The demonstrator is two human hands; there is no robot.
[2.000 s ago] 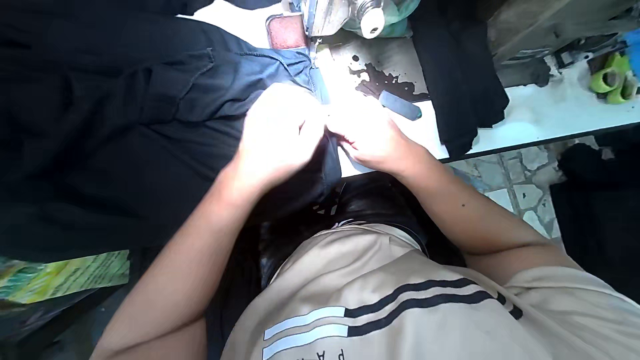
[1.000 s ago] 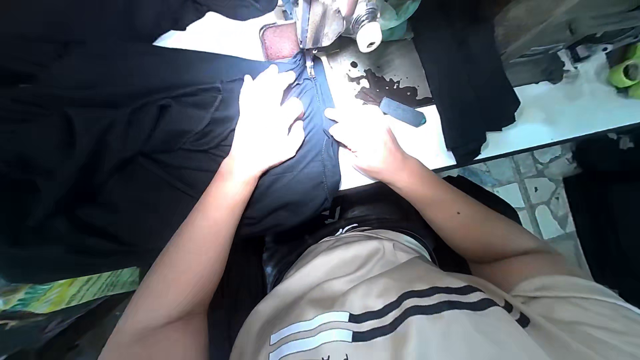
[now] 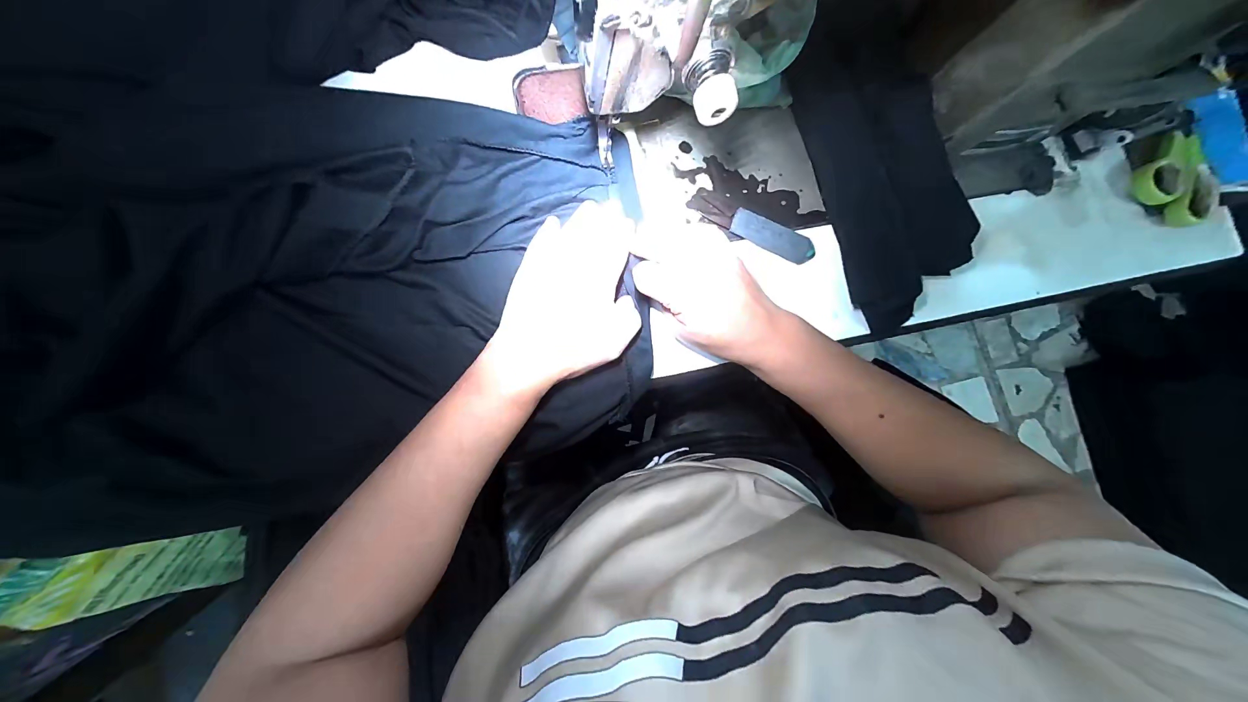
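Dark navy fabric [image 3: 322, 292] spreads over the left side and runs under the presser foot [image 3: 604, 146] of a sewing machine [image 3: 643, 58]. My left hand [image 3: 570, 302] lies on the fabric just below the foot, thumb bent in toward its edge. Close beside it on the right, my right hand [image 3: 697, 288] pinches the fabric's edge between thumb and fingers. Strong light washes out both hands, so the fingertips are hard to make out. A thread snips or small tool with a dark grey handle [image 3: 772, 236] lies right of my right hand.
A reddish pad [image 3: 552, 95] sits left of the needle area. Black cloth [image 3: 877, 175] drapes over the table's right part. Green-handled scissors [image 3: 1175, 180] lie at the far right of the white tabletop [image 3: 1072, 244]. A green and yellow printed bag [image 3: 127, 580] is at lower left.
My two hands were apart a second ago, the left flat on the fabric; now they are close together at the fabric's edge.
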